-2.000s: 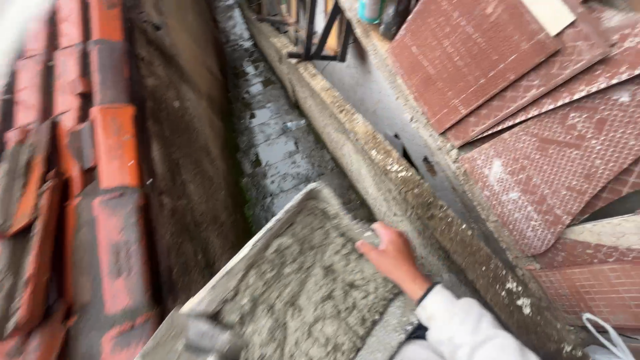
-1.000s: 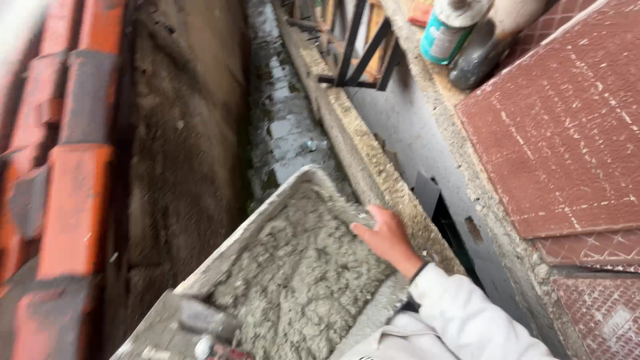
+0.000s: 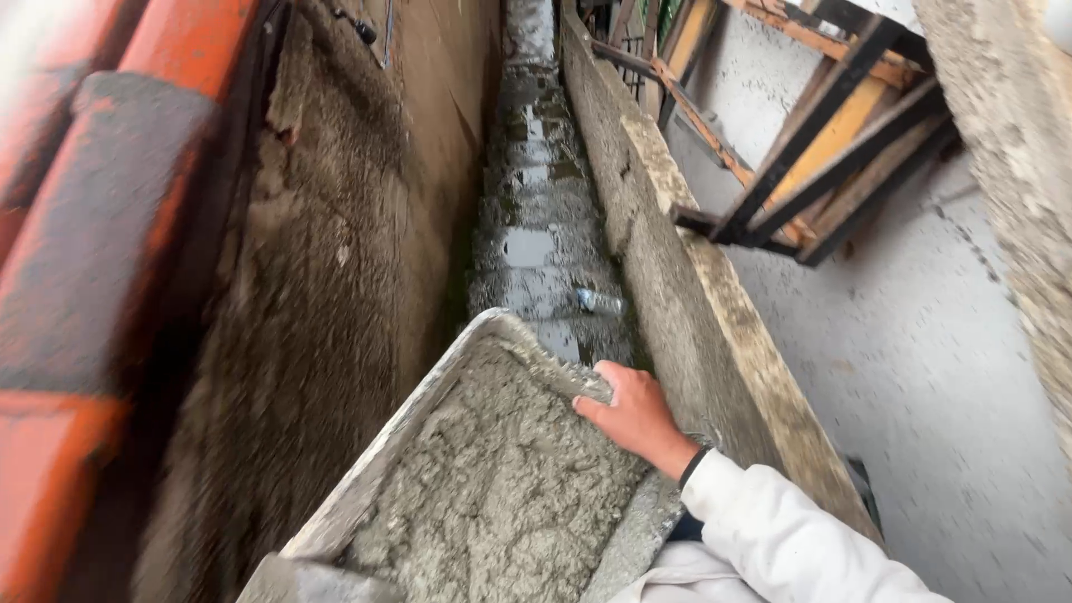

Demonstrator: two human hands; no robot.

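My right hand (image 3: 635, 412), in a white sleeve with a dark band at the wrist, grips the far right rim of a wheelbarrow tray (image 3: 394, 442). Wet grey mortar or concrete (image 3: 502, 477) fills much of the tray, with its surface lumpy. The fingers curl over the rim and the thumb lies toward the mortar. Part of a tool or fitting (image 3: 322, 579), coated in grey, shows at the tray's near left corner. My left hand is not in view.
A narrow wet stairway (image 3: 536, 209) runs ahead between a rough wall (image 3: 335, 276) and a low concrete wall (image 3: 712, 285). A plastic bottle (image 3: 600, 301) lies on a step. Orange roof tiles (image 3: 109, 243) edge the left; a wood and metal frame (image 3: 804, 159) juts at right.
The view has moved along the passage, so the stacked red tiles and the teal-labelled container at right are out of sight. My right hand stays on the tray rim.
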